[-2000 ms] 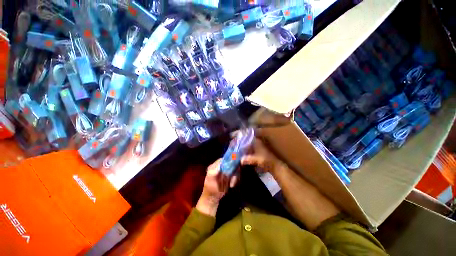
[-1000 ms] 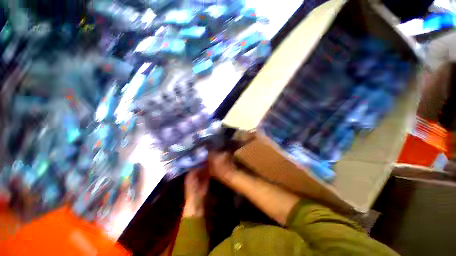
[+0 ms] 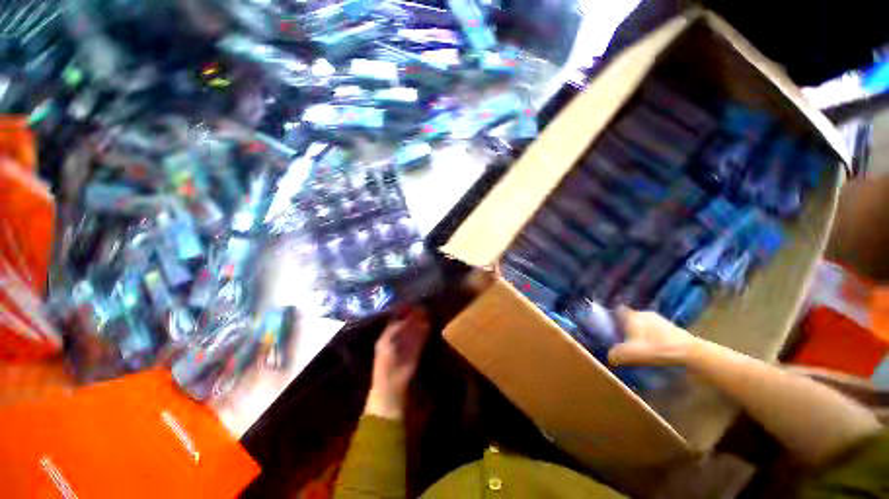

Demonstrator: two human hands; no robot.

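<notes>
My right hand (image 3: 648,336) is inside the near part of the open brown carton (image 3: 575,390), with its fingers on a bagged power bank (image 3: 593,326) among rows of others. My left hand (image 3: 401,346) is at the table's front edge, just below an upright block of bagged units (image 3: 366,244). It is blurred and its fingertips are dark, so whether it touches the block or holds anything cannot be told. A large loose heap of bagged power banks (image 3: 175,244) covers the table on the left. Clear film blurs their outlines.
An orange box (image 3: 127,439) with white lettering lies at the lower left, and another orange piece (image 3: 19,253) stands at the left edge. The white table top (image 3: 444,190) shows beside the block. More orange boxes (image 3: 833,336) and brown cardboard are right of the carton.
My right hand has moved from beside my left hand at the table edge into the carton. My left hand stays near the block. The bagged unit held between both hands earlier no longer shows there.
</notes>
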